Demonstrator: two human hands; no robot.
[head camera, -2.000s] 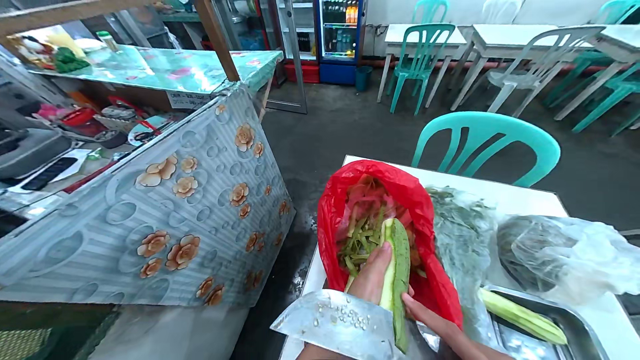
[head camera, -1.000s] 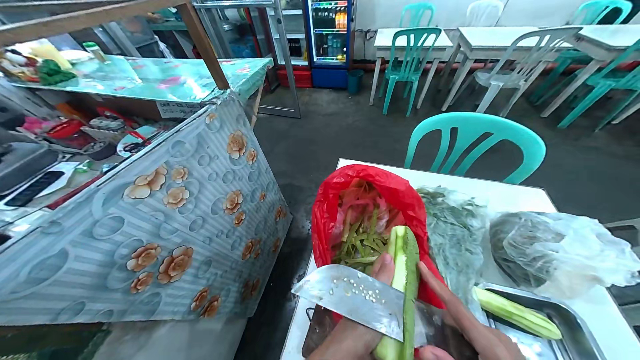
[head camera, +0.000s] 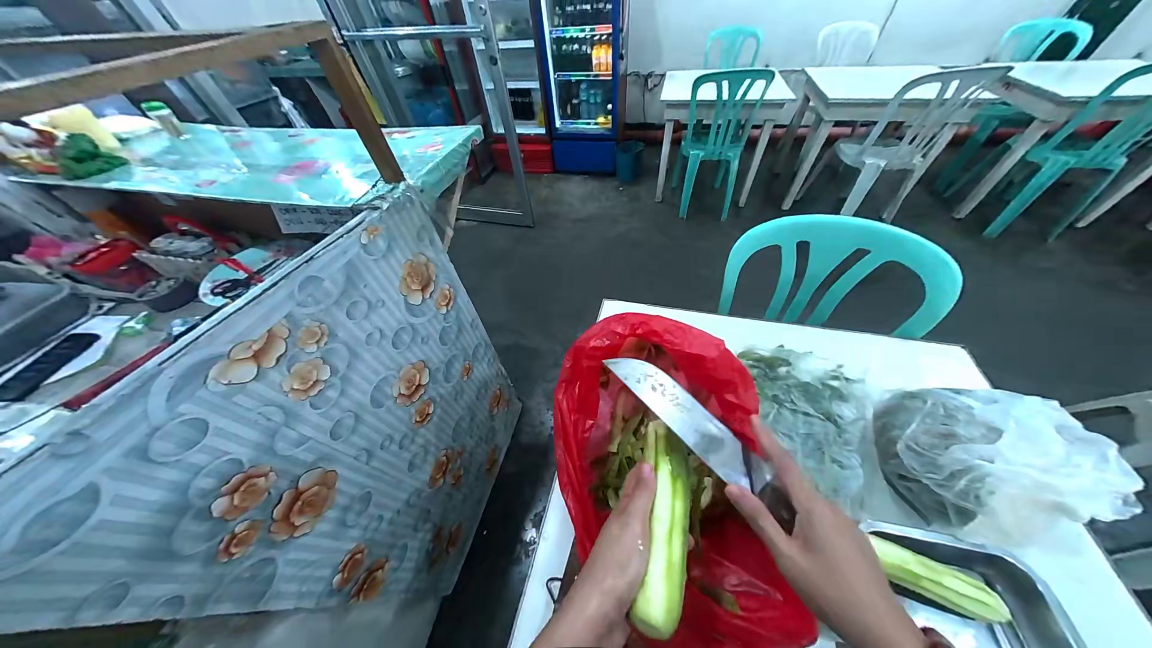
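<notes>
My left hand (head camera: 621, 549) is closed around a long, pale green peeled vegetable (head camera: 664, 540), perhaps a gourd or cucumber, held lengthwise over a red plastic bag (head camera: 585, 396). My right hand (head camera: 801, 531) grips a wide-bladed kitchen knife (head camera: 679, 418) by its handle, the blade pointing up and left across the bag's mouth, close to the vegetable's far end. Green peelings (head camera: 621, 454) lie inside the open bag. Another peeled vegetable (head camera: 940, 576) rests in a metal tray (head camera: 1035, 585) at the lower right.
On the white table (head camera: 918, 360), a clear bag of leafy greens (head camera: 810, 414) and a knotted plastic bag (head camera: 990, 450) stand right of the red bag. A teal chair (head camera: 846, 243) is at the far side. A cloth-covered counter (head camera: 360, 423) stands left, a drinks fridge (head camera: 583, 81) behind.
The knife has moved from the near left side of the vegetable to above its far end, over the bag. Its blade now points away, and the vegetable shows a pale peeled side.
</notes>
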